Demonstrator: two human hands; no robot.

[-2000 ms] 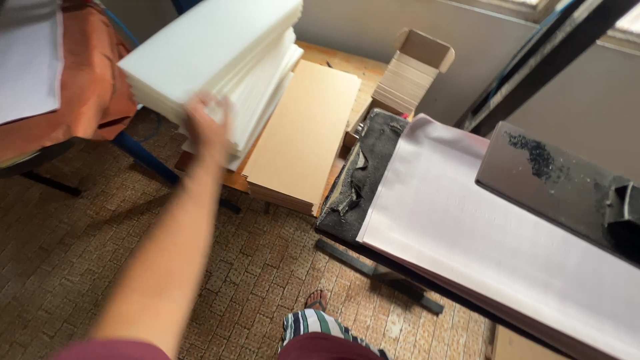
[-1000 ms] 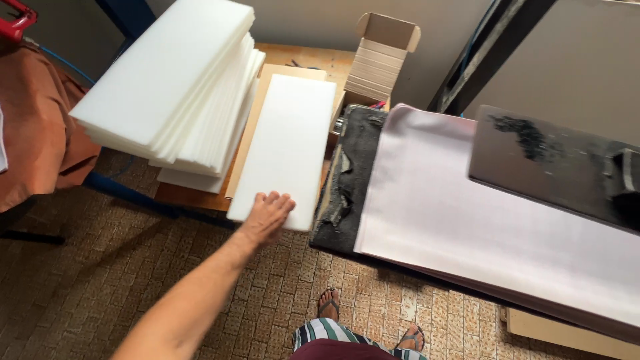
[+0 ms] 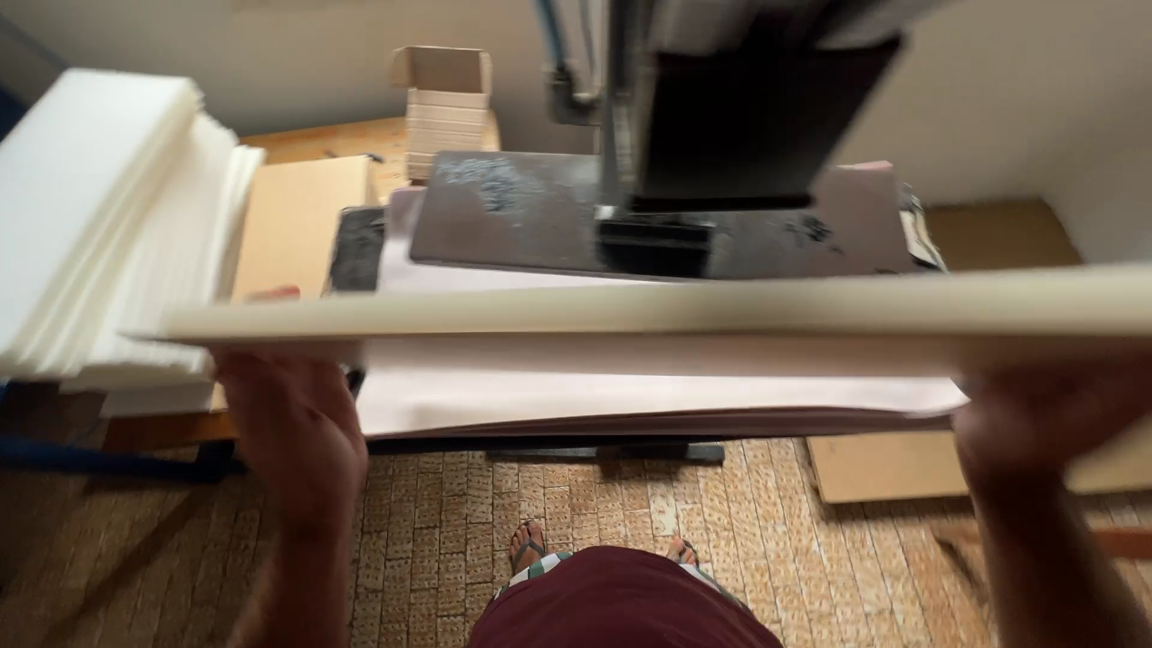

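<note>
Both my hands hold a long panel topped with white foam (image 3: 666, 310), seen nearly edge-on and blurred by motion. My left hand (image 3: 292, 405) grips its left end, with the thumb or a finger showing over the far edge. Around the right end, my right hand (image 3: 1044, 414) is closed, its fingers partly hidden by blur and shadow. Beyond and beneath the panel lies a padded bed covered with pale pinkish cloth (image 3: 648, 396). A dark flat metal plate (image 3: 540, 216) of a press-like machine is over the cloth's far part.
At left, white foam sheets (image 3: 108, 198) are stacked beside tan boards (image 3: 301, 211) on a wooden table (image 3: 342, 135). An open cardboard box (image 3: 445, 117) stands behind. The machine's dark upright (image 3: 747, 117) rises in the middle. Tan panels (image 3: 886, 468) lie low at right.
The view has swung right. A second ago my left hand touched a white foam sheet on the tan boards; now both hands hold a foam-topped panel raised before the cloth-covered bed. My right hand has come into view.
</note>
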